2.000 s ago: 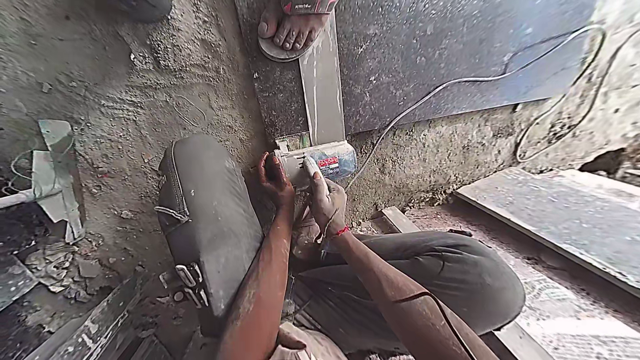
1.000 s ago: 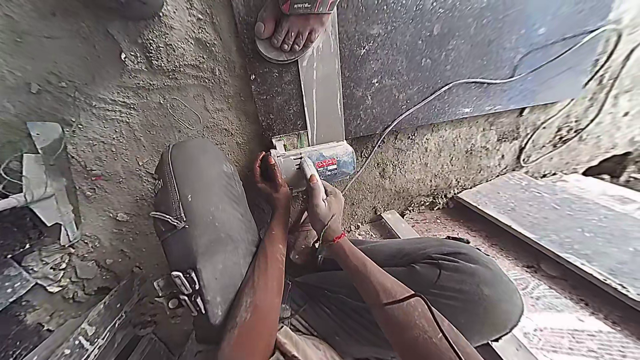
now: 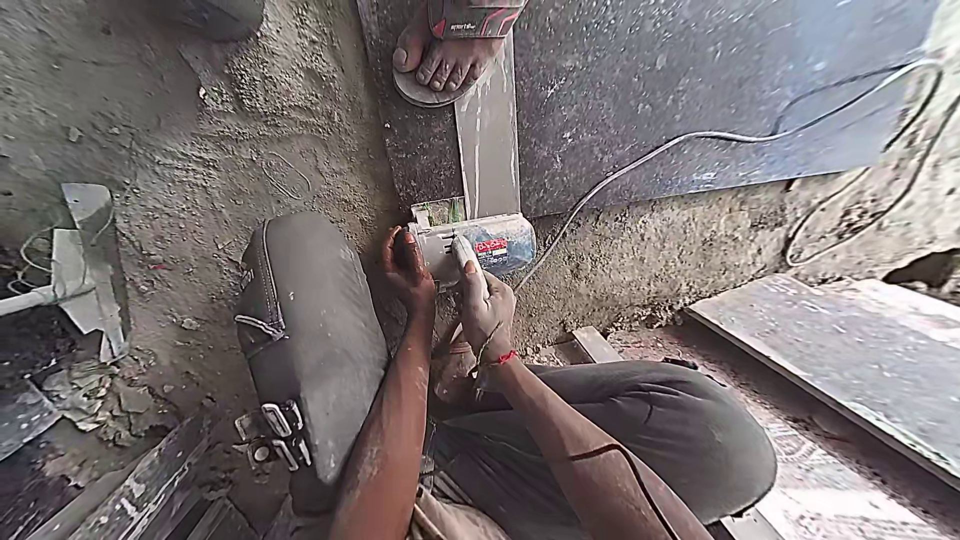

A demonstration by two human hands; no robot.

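A corded power tool (image 3: 504, 241), with a blue body and a grey-white front, lies across the near end of a narrow stone strip (image 3: 487, 142). Around its front end curls my left hand (image 3: 409, 268), partly hidden by the tool. My right hand (image 3: 484, 300) holds the middle of the body, fingers dusted white. The tool's underside and its bit or blade cannot be seen. Another person's foot in a sandal (image 3: 454, 64) stands on the strip and the dark stone slab beside it.
A large dark speckled slab (image 3: 675, 97) lies at the upper right, a grey cord (image 3: 645, 159) across it. Another slab (image 3: 832, 352) rests at the right. Broken offcuts (image 3: 94, 270) and rubble lie at the left on dusty ground. My bent knees flank the tool.
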